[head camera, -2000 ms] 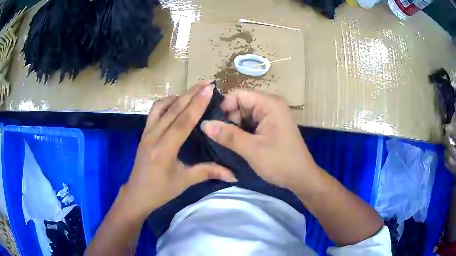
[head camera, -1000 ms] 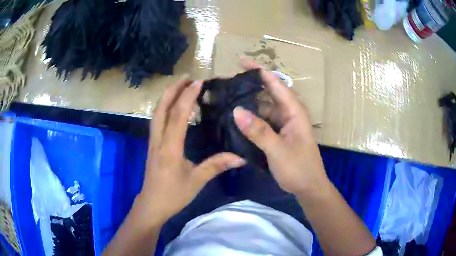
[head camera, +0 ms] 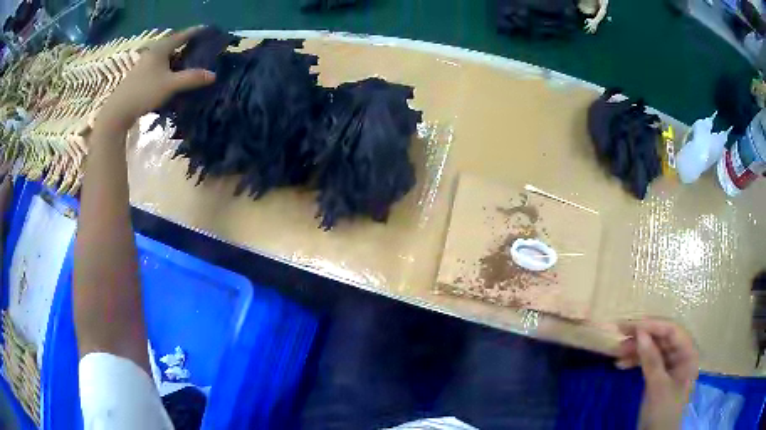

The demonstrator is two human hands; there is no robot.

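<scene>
My left hand (head camera: 155, 82) is at the upper left, with thumb and fingers around the edge of a black ragged cloth piece (head camera: 203, 52) at the end of the black cloth pile (head camera: 260, 117). My right hand (head camera: 659, 348) is low at the right by the table's front edge, fingers drawn together, with no clear object in them. The white oval glue dish (head camera: 533, 254) sits on the brown-stained cardboard pad (head camera: 470, 222), a thin stick resting in it. A spare cotton swab (head camera: 561, 199) lies above the dish.
Pale slatted parts (head camera: 59, 109) lie at far left. Another black heap (head camera: 626, 143), a yellow item (head camera: 668, 151), a white item (head camera: 702, 149) and a labelled jar (head camera: 743, 159) stand at right. Blue crates (head camera: 189, 294) are below the table. A person's hand (head camera: 595, 13) shows at the top.
The view has swung left. My hands have parted: the left went out to the black pile, the right to the lower right. The black cloth has left the space above my lap.
</scene>
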